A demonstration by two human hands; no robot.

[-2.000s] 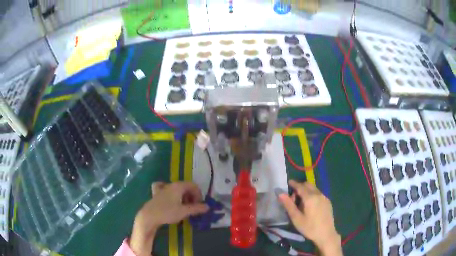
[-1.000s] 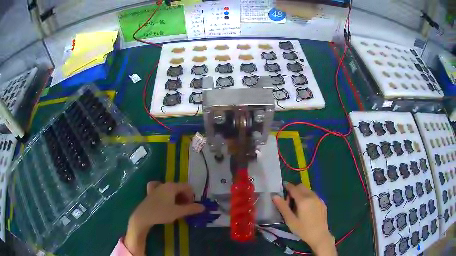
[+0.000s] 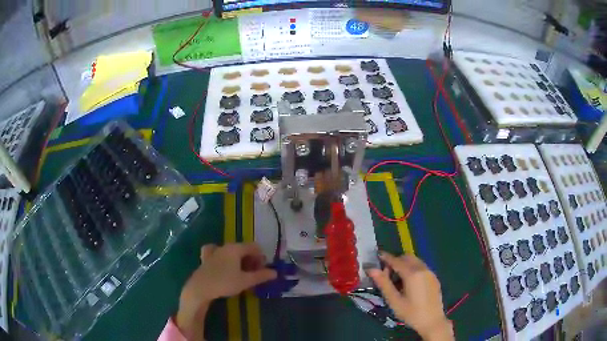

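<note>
The silver test fixture (image 3: 323, 150) stands on its flat plate (image 3: 363, 226) in front of me. Its red toggle clamp handle (image 3: 342, 250) hangs forward over the plate's front. My left hand (image 3: 223, 276) is at the plate's left edge, thumb and fingertips closed at the blue-purple clip (image 3: 276, 280). My right hand (image 3: 416, 290) is at the plate's right edge, fingers bent. A small dark thing shows between its thumb and fingers, but its grip is unclear. Test clips (image 3: 373, 305) and thin leads lie by its thumb. Whether a part sits under the clamp is hidden.
A foam tray (image 3: 213, 113) with dark parts stands behind the fixture. Further foam trays (image 3: 496, 263) are at the right. A clear blister tray (image 3: 50, 266) of black parts lies left. A red cable (image 3: 397, 218) loops right of the fixture. A monitor (image 3: 333, 8) is at the back.
The view has shifted, showing the monitor's lower edge. The red handle's lower end now appears further right and higher relative to the plate. Both hands stay at the plate's edges.
</note>
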